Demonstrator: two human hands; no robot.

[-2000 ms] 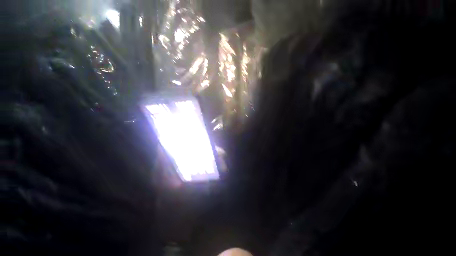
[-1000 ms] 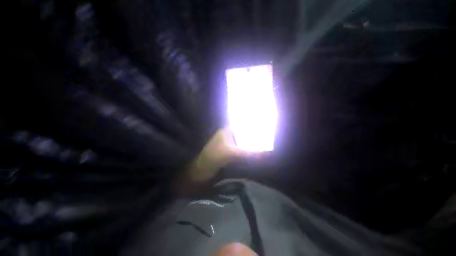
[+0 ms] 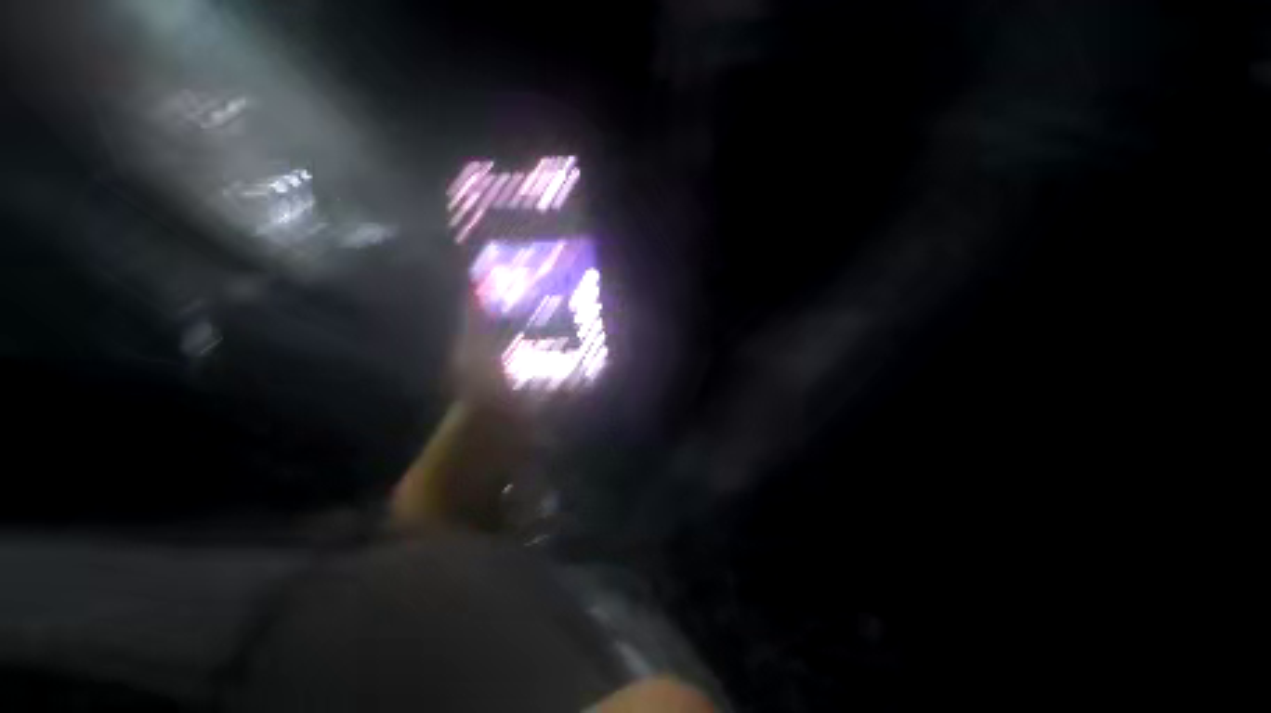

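The picture is dark and blurred. A smartphone (image 3: 544,314) with a lit screen stands tilted a little left of the centre, its screen facing me. My left hand (image 3: 467,418) is at its lower left side and holds it; the fingers are mostly lost in the dark. The screen shows pale and purple patches, too smeared to read. My right hand is not in view.
Glossy clear film (image 3: 286,202) shines at the upper left, over dark goods. A blurred grey surface (image 3: 418,613) lies across the lower left; I cannot tell what it is. A small skin-coloured shape (image 3: 655,696) is cut off at the bottom edge. The right side is nearly black.
The phone has moved left and is now tilted. Its screen has gone from plain glaring white to dimmer patches with purple. Glossy film has come into view at the upper left.
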